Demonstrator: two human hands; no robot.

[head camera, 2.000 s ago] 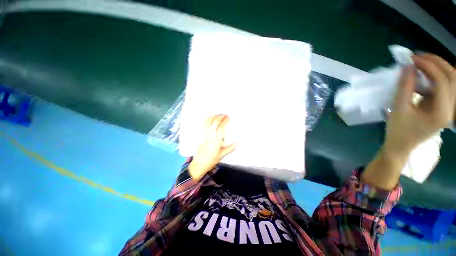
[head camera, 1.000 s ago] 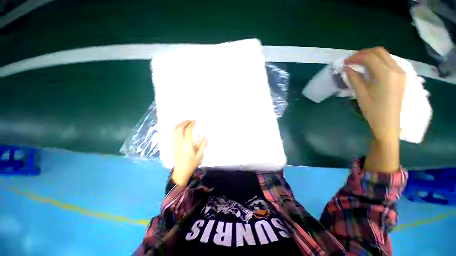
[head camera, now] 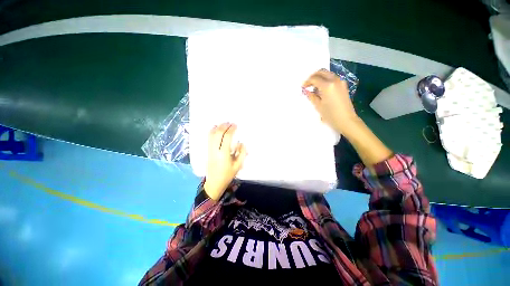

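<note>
The stack of poly bags (head camera: 263, 111) lies in front of me as a glaring white rectangle; its surface detail is washed out. My left hand (head camera: 225, 153) rests flat on its lower left part, fingers slightly apart, holding nothing visible. My right hand (head camera: 330, 100) is over its right side, fingertips pinched on a small white cloth (head camera: 309, 89) that almost vanishes against the white. Whether the cloth touches the stack is unclear. A clear crinkled bag (head camera: 170, 137) sticks out at the left of the stack and also at its upper right.
On the green table (head camera: 95, 89) at right lie a whitish bottle (head camera: 398, 99) with a shiny round cap (head camera: 431, 87), a folded patterned fabric piece (head camera: 468, 123) and a thin yellowish ring (head camera: 429, 134). A pale divider rail (head camera: 386, 55) runs behind. Blue stools (head camera: 475, 223) stand below.
My right hand has moved left from the bottle and fabric area to the right side of the stack, uncovering the bottle cap. My left hand has stayed on the stack. The camera view has shifted.
</note>
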